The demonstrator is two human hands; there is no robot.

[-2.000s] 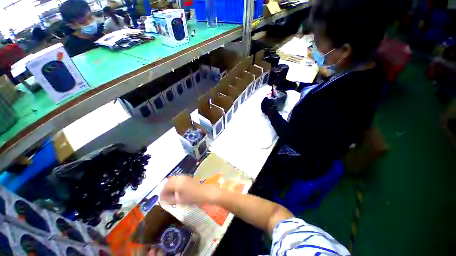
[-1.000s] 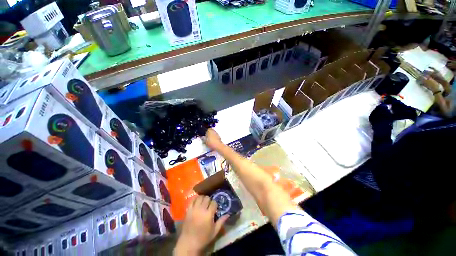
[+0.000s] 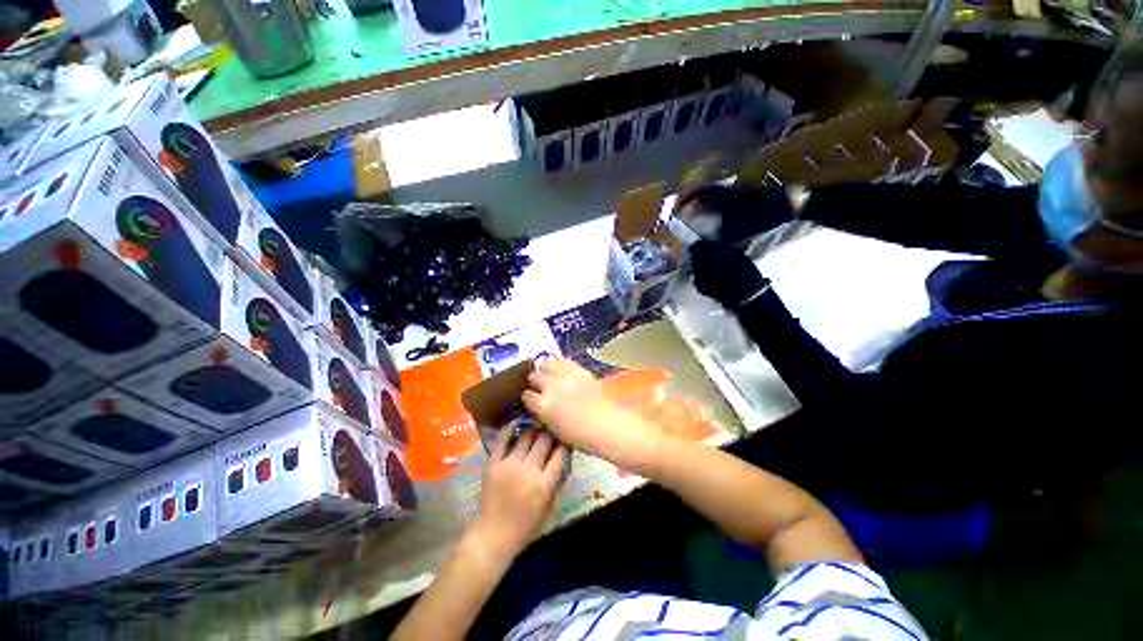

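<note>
An open retail box with a raised brown flap (image 3: 496, 393) sits on the bench in front of me. My left hand (image 3: 524, 473) lies on the near side of the box, fingers bent over its opening. My right hand (image 3: 567, 403) is at the box's right side, fingers at the flap and opening. My hands cover most of the box's inside, so I cannot tell whether either holds something. A black cable pile (image 3: 439, 269) lies behind the box, with one small coiled cable (image 3: 427, 349) apart from it.
A tall stack of finished boxes (image 3: 188, 398) stands at left. An orange sheet (image 3: 439, 407) and a leaflet (image 3: 524, 343) lie by the box. Another open box (image 3: 642, 286) stands beyond. A neighbouring worker (image 3: 953, 363) reaches in from the right. A green-topped shelf (image 3: 589, 38) runs behind.
My right hand has come back from the cable pile to the box. My left hand has shifted over the opening. The neighbouring worker's arms now reach to the row of open boxes.
</note>
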